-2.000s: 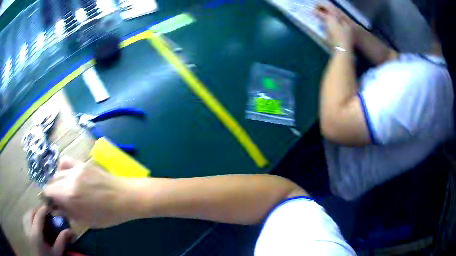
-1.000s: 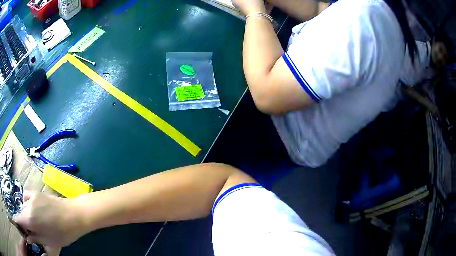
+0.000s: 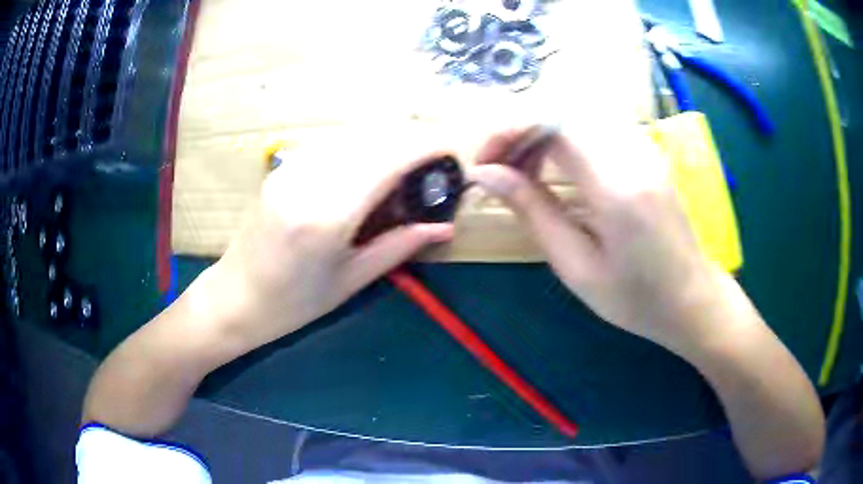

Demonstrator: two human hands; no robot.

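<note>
My left hand holds a black round part with a silvery centre between thumb and fingers, above the cardboard. My right hand is beside it on the right, fingers closed on a thin pointed tool whose tip touches or nearly touches the part's rim; most of the tool is hidden in the fist, so its kind cannot be told. The long red handle of a brush slants down from under my left hand over the green mat. Silvery metal rings lie in a pile on the cardboard.
Blue-handled pliers and a yellow block-like thing are at right. A parts tray with black rows is upper left. Smaller black parts lie below it. Red tape runs along the cardboard; yellow tape is far right.
The view has swung from the right side of the bench back to the work. The other person and the clear bag have left view; both hands and the red handle now show fully.
</note>
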